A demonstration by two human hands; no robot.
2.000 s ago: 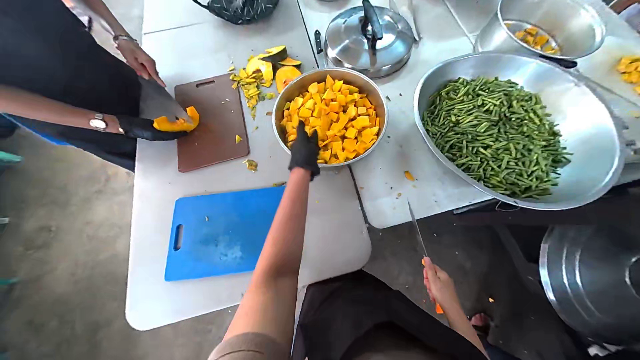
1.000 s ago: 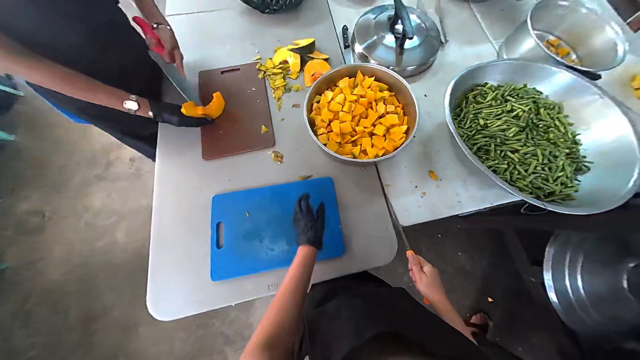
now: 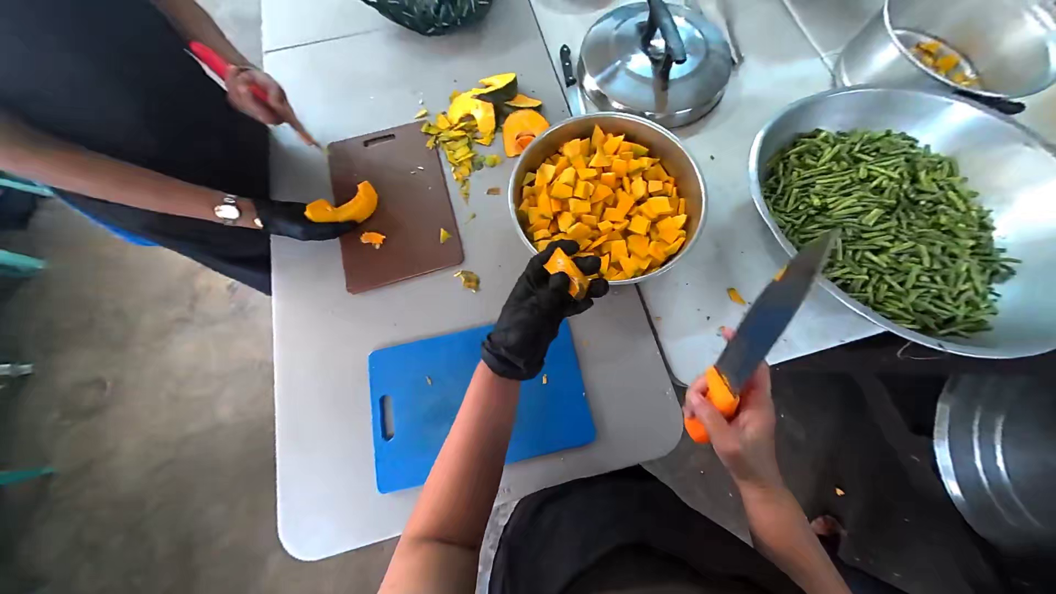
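Observation:
My left hand [image 3: 540,309], in a black glove, holds a piece of orange squash [image 3: 567,272] at the near rim of a round metal bowl [image 3: 700,198] full of squash chunks [image 3: 606,198]. Bare, my right hand [image 3: 737,417] grips the orange handle of a kitchen knife [image 3: 775,301], its blade slanting up and away with a bit of squash stuck on it. A blue cutting board [image 3: 429,412] lies below my left hand and forearm, with a few small scraps on it. The blade's tip overlaps the rim of a wide metal basin [image 3: 874,318] of cut green beans [image 3: 891,231] in the view.
Across the table's left side, a co-worker's gloved hand [image 3: 301,221] holds a squash slice [image 3: 342,206] over a brown board [image 3: 404,223]; the other holds a red-handled knife [image 3: 219,66]. Squash peelings [image 3: 462,148], a lidded pot [image 3: 652,66] and a black-handled knife [image 3: 567,66] lie farther back.
My left hand has moved from over the blue board to the bowl's rim and now holds squash. My right hand has raised the knife. The co-worker's knife has moved off the slice.

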